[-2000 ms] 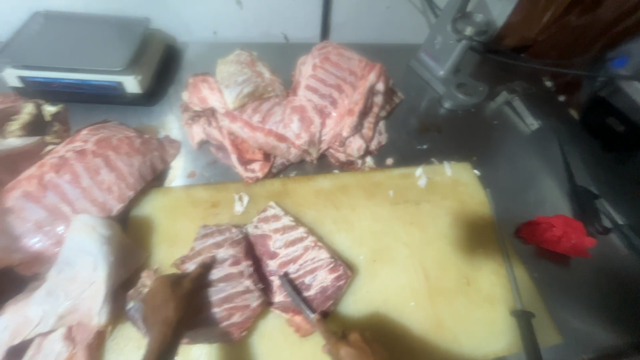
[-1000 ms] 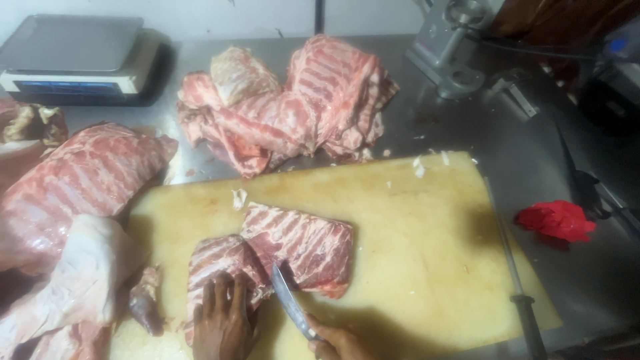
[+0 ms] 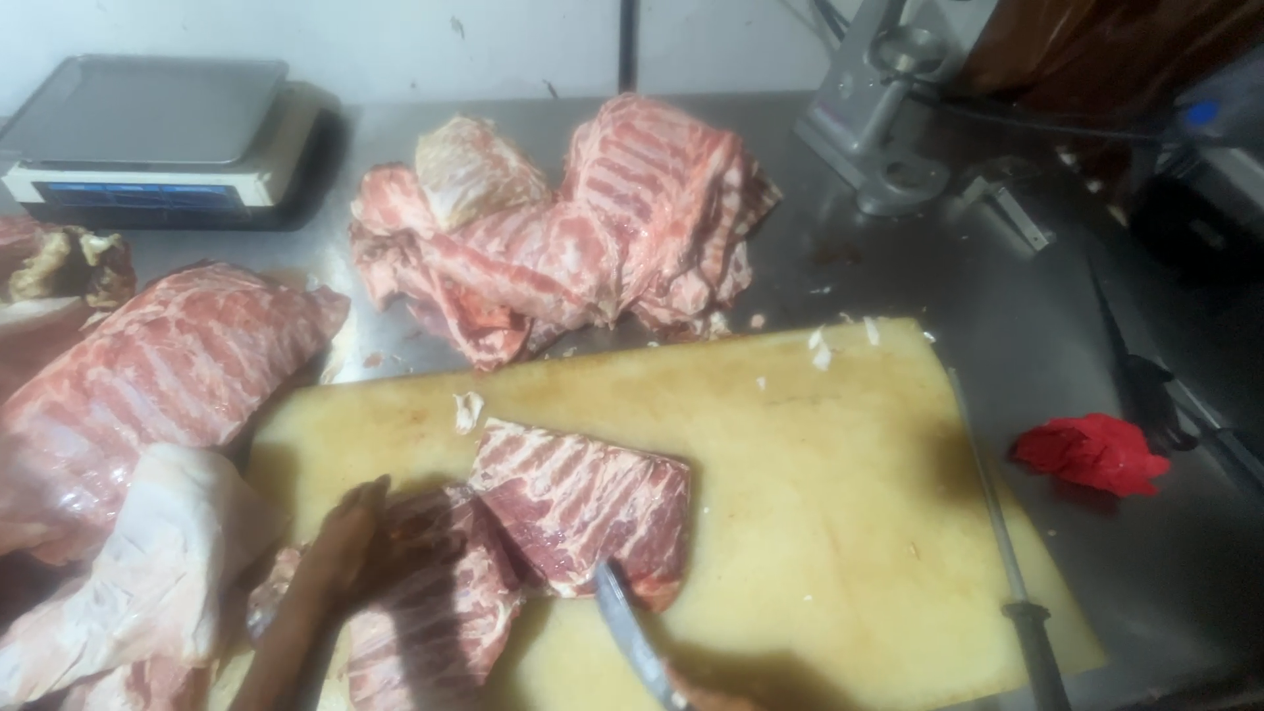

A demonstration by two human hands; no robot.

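Two slabs of raw ribs lie on a yellow cutting board (image 3: 820, 513), their edges meeting. My left hand (image 3: 360, 538) reaches over the upper left of the nearer slab (image 3: 444, 612); its fingers are blurred, and whether they grip the meat is unclear. At the bottom edge, my right hand (image 3: 716, 699) is mostly cut off by the frame and holds a knife (image 3: 632, 632). The blade's tip is at the lower edge of the other rib slab (image 3: 592, 504). A small scrap of meat (image 3: 272, 592) sits left of my left forearm.
Large rib pieces (image 3: 652, 207) lie behind the board, with more meat (image 3: 168, 365) at left. A scale (image 3: 158, 128) stands back left. A sharpening steel (image 3: 997, 513) crosses the board's right edge, near a crumpled red item (image 3: 1091, 454). A metal machine (image 3: 879, 118) stands back right.
My left hand has moved from on top of the nearer slab to its upper left side. That slab sits lower relative to the other one. The knife remains in my right hand.
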